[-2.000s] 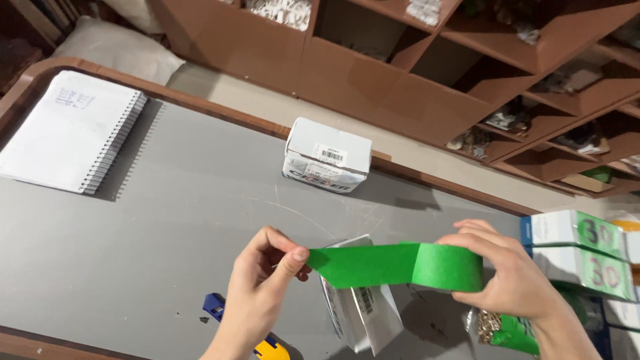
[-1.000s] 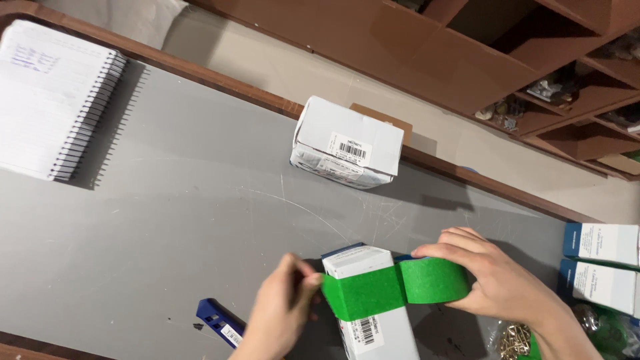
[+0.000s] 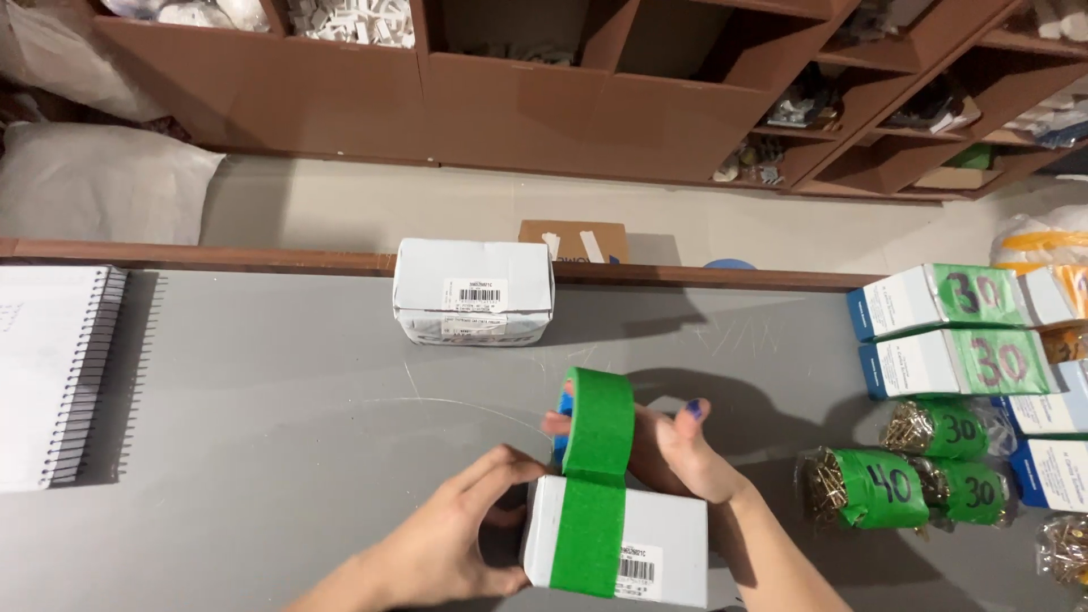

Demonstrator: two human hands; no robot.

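A white cardboard box (image 3: 667, 527) with a printed label lies at the front of the grey table. A strip of green tape (image 3: 588, 535) runs across its top near the left end and leads up to the roll of green tape (image 3: 601, 421), which stands at the box's far edge. My left hand (image 3: 463, 527) grips the left end of the box, fingers at its far corner and thumb at its near one. My right hand (image 3: 680, 450) is behind and right of the roll, fingertips inside the roll's ring.
Another white box (image 3: 474, 289) stands at the table's far edge (image 3: 297, 257). A spiral notebook (image 3: 51, 374) lies at left. At right are boxes (image 3: 952, 365) and bags of metal screws (image 3: 880, 489) with green tape bearing numbers. Brown shelving (image 3: 510, 110) stands beyond.
The tape, stretched between my hands two seconds ago, now lies across the box. My left hand has gone from the tape's end to the box. The blue and yellow tool has left view, as the view shifted.
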